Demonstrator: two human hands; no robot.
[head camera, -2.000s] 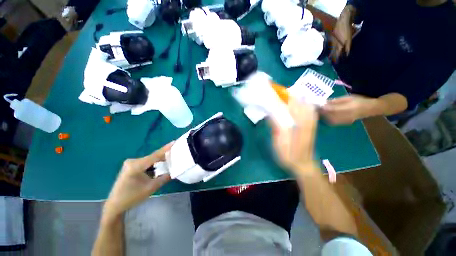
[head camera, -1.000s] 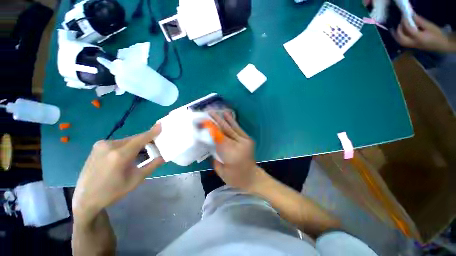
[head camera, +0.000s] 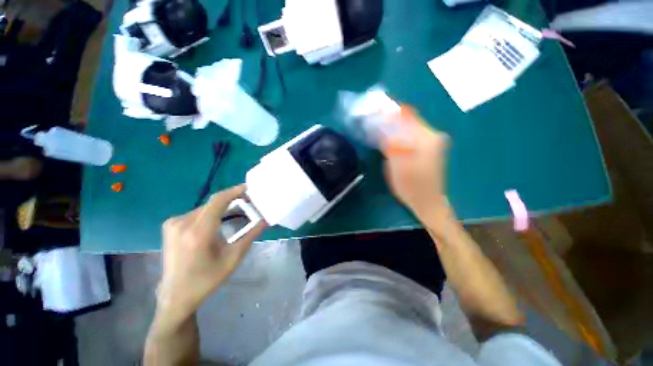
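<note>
A white dome camera with a glossy black ball head is at the near edge of the green table, its ball pointing up and right. My left hand grips its white wall-mount bracket at the lower left end. My right hand is blurred, to the right of the ball head and apart from it. It holds a crumpled whitish cloth, also blurred, with orange finger cots on the fingers.
More dome cameras lie at the back and left of the green mat. Translucent bottles, loose orange finger cots, a cable, sticker sheets and pink tape are around. A neighbour's hand shows far left.
My right hand has lifted off the camera and moved up and right with the cloth. The camera's white side and ball now show more fully. The view has shifted slightly.
</note>
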